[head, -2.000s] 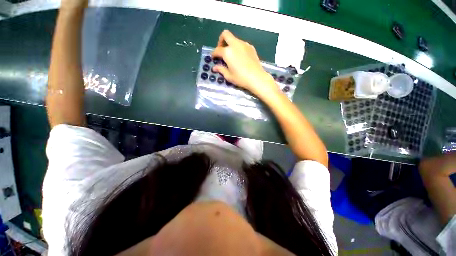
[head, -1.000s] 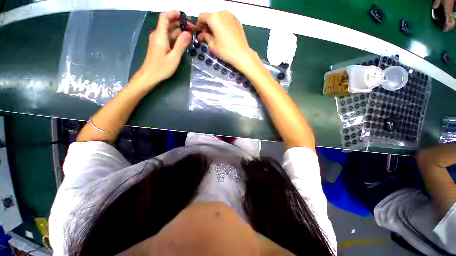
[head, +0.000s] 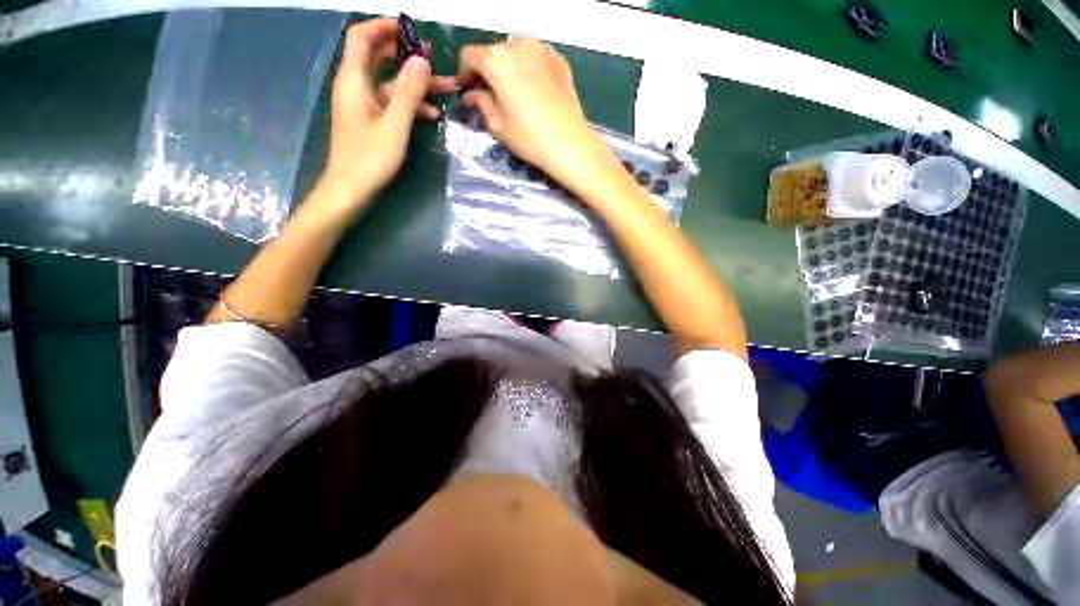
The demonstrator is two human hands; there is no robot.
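Note:
My left hand [head: 377, 113] holds a small black unit [head: 410, 38] between thumb and fingers near the white belt edge. My right hand [head: 518, 101] is just right of it, fingers bent down over the upper left corner of the clear pad sheet [head: 521, 225]. The sheet has black round pads along its upper part and a glossy bare part below. My right fingertips are bunched and partly hidden, so I cannot tell whether they pinch a pad.
A clear plastic bag [head: 225, 130] lies at left. White tissue [head: 669, 107] is right of my right hand. Larger pad sheets [head: 947, 266], a white bottle [head: 862, 186], a lid [head: 939, 185] and a brown block [head: 798, 193] are at right. Units lie on the green belt [head: 782, 30]. A person's arm [head: 1030, 403] shows at right.
My left hand came from the far left and now holds a black unit. Since a second ago it has moved slightly left, and my right fingers have moved down to the sheet's corner. Belt units have shifted.

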